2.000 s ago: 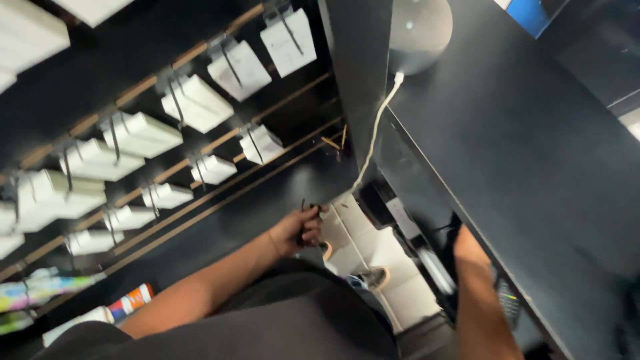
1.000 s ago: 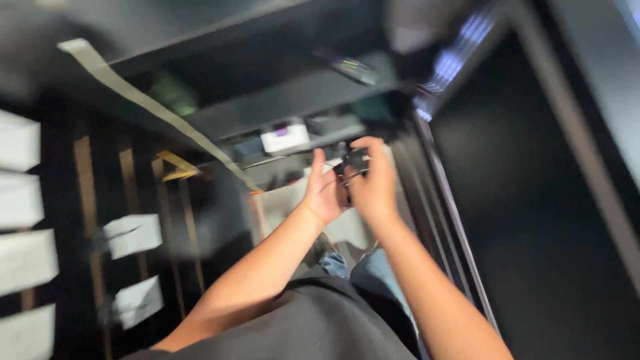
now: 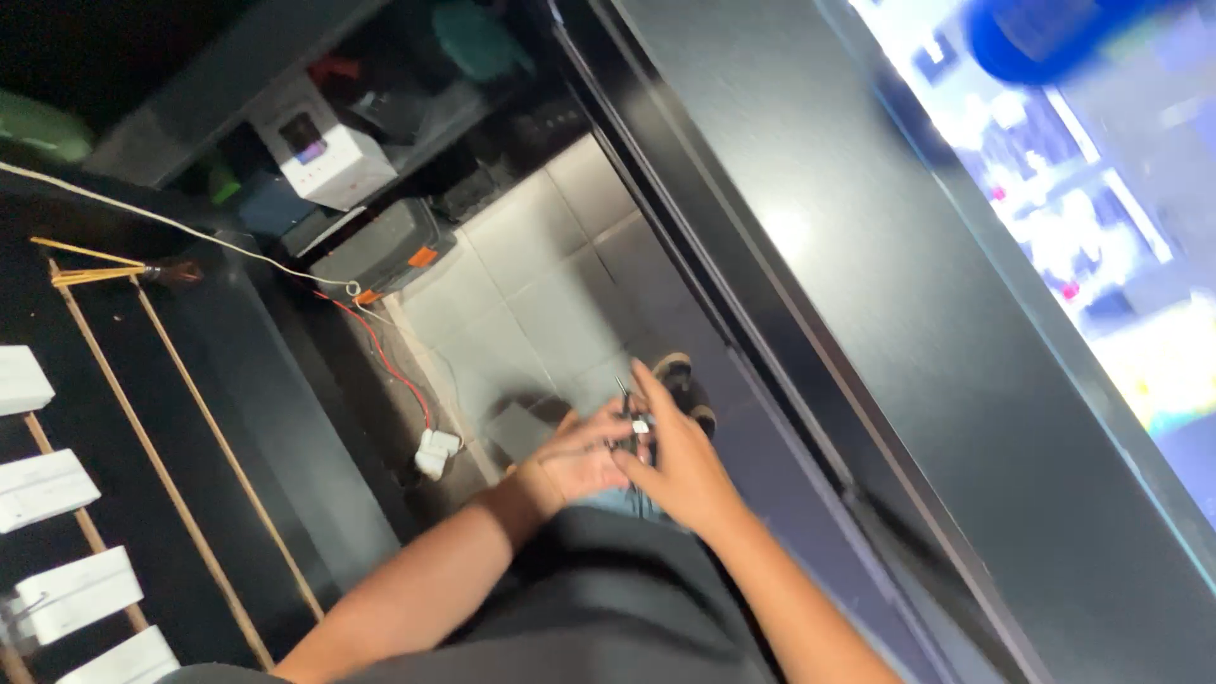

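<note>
In front of my waist, my left hand (image 3: 591, 458) and my right hand (image 3: 676, 454) meet around a small bundle of dark items (image 3: 629, 418) with a white piece. Thin dark strands stick out above and below it; blur hides what exactly it is. The left palm faces up beneath the bundle, its fingers against it. My right hand reaches in from the right, the thumb bent toward the bundle and the index finger stretched out. Which hand bears the hold cannot be told.
Left, white boxes (image 3: 78, 594) hang on a slotted wall panel. A white cable (image 3: 190, 228) crosses to a black toolbox with orange latches (image 3: 385, 249). Above it a white box (image 3: 328, 157) sits on a shelf. A white power adapter (image 3: 437, 453) lies low; a black counter (image 3: 855, 285) runs along the right.
Two seconds ago my hands were apart, the right one by the counter's underside; a second ago they had come together around a dark item. The view has turned strongly.
</note>
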